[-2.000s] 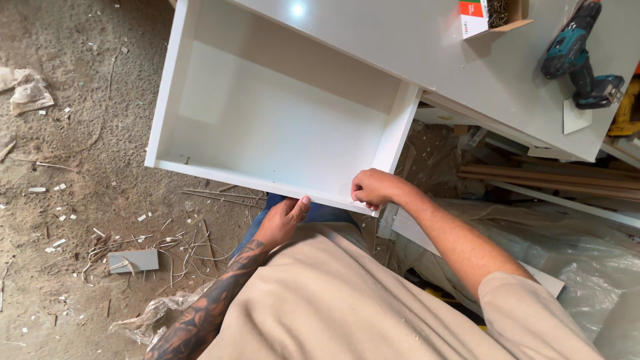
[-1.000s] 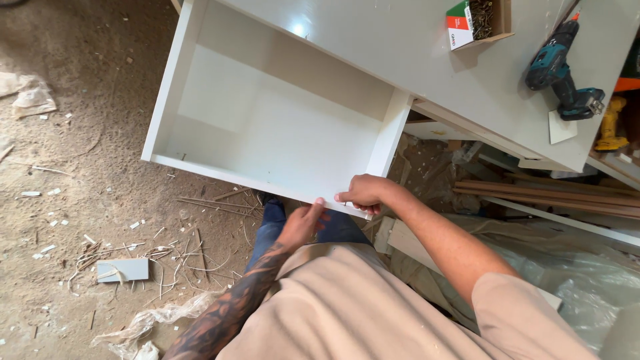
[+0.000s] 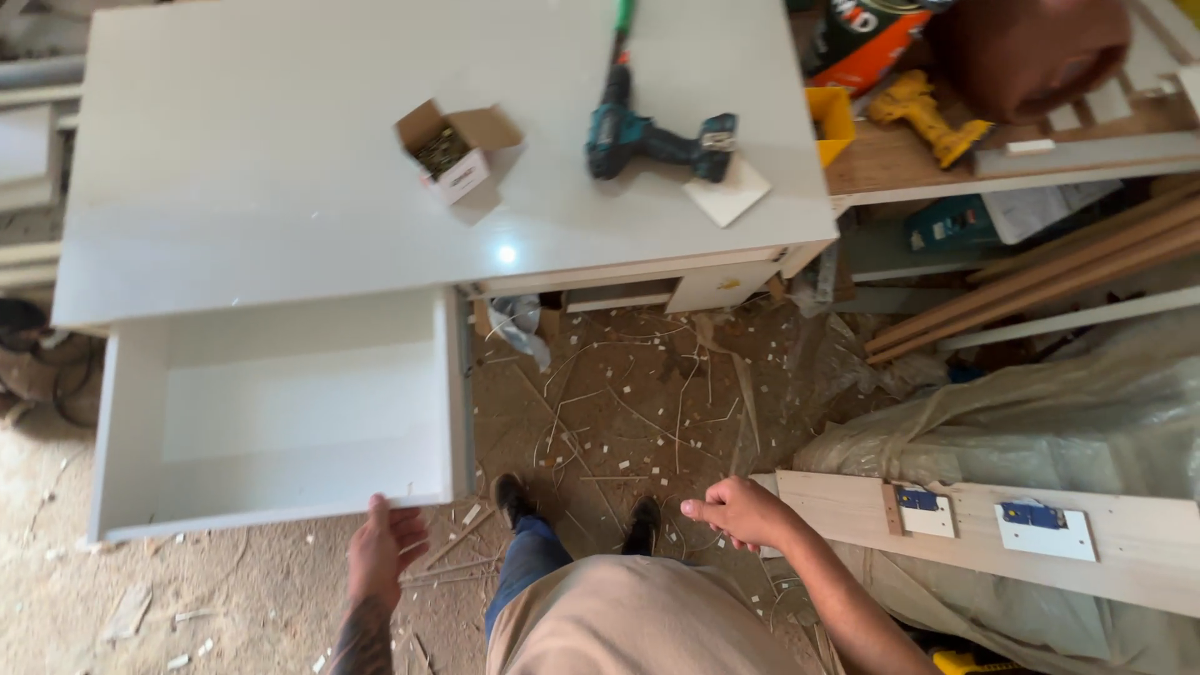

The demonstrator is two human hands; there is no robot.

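Observation:
A white drawer (image 3: 291,422) stands pulled out from the white cabinet (image 3: 281,159). My left hand (image 3: 386,544) is at the drawer's front edge near its right corner, thumb on top of the panel and fingers on the outer side. To the right, away from the drawer, my right hand (image 3: 741,513) hangs over the floor with curled fingers; whether something small is inside them cannot be told. On the cabinet top lie a teal and black cordless drill (image 3: 647,141), a white square piece (image 3: 729,192) and an opened cardboard box of screws (image 3: 450,155).
Right of the cabinet, a wooden shelf (image 3: 872,173) holds a yellow power tool (image 3: 928,117) and a paint can (image 3: 867,37). Below are wooden strips (image 3: 1041,272), plastic-wrapped material (image 3: 975,431) and a board with blue fittings (image 3: 1125,544). Offcuts and plastic strips litter the floor (image 3: 619,403).
My right hand has left the drawer's front edge and moved right, while my left hand remains at that edge. The view has swung a lot, showing more of the cabinet top and right side.

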